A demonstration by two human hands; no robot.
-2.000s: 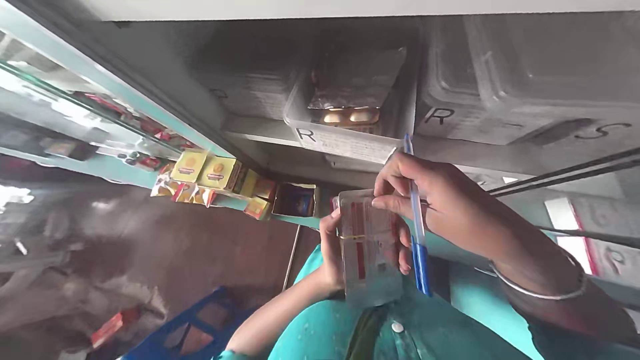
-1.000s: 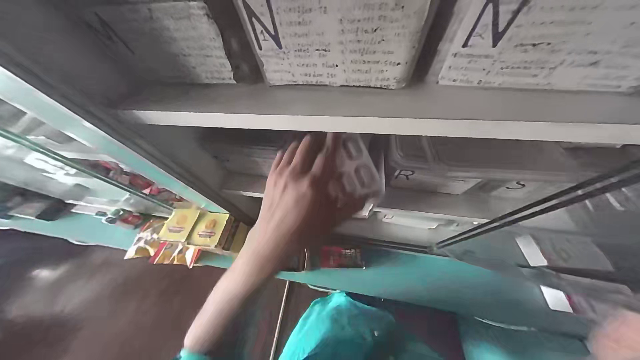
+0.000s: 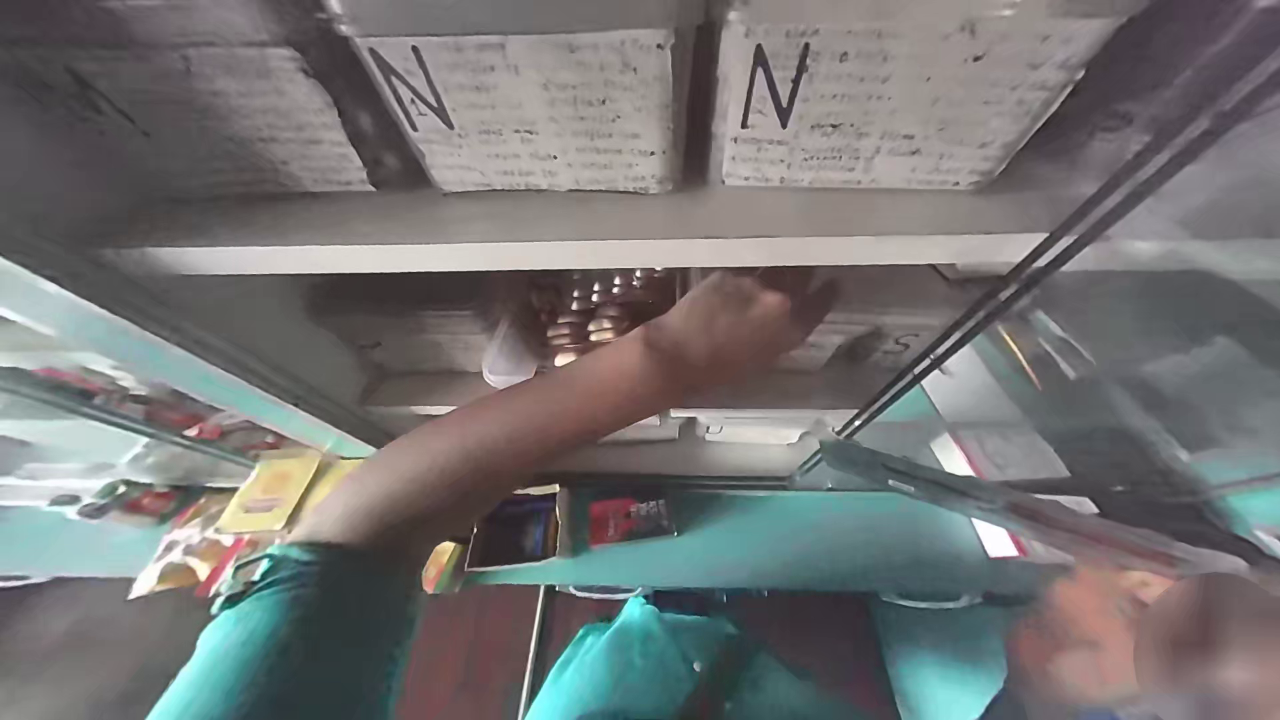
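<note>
My left hand (image 3: 735, 325) reaches from the lower left into the middle shelf, over the plastic boxes right of the blister packs. Its fingers are blurred and in shadow, so whether they hold anything cannot be told. Just left of it, blister packs with shiny domed pockets (image 3: 600, 310) stand in a box space beside a pale, translucent plastic edge (image 3: 510, 355). At the lower right, a blurred skin-toned shape, apparently my right hand (image 3: 1090, 630), is close to the camera, below a grey bar (image 3: 1000, 510). Its fingers and any grip are unclear.
Boxes with handwritten paper fronts (image 3: 550, 110) line the upper shelf, above its white edge (image 3: 600, 255). Dark slanting rails (image 3: 960, 345) cross at right. Yellow packets (image 3: 268, 492) hang at left. A small open box (image 3: 515, 530) and a red-and-black packet (image 3: 630, 520) lie on the teal ledge.
Two seconds ago both hands were at a clear case, with a blue pen in my right hand. My left hand has since gone into the shelf and moved right along it.
</note>
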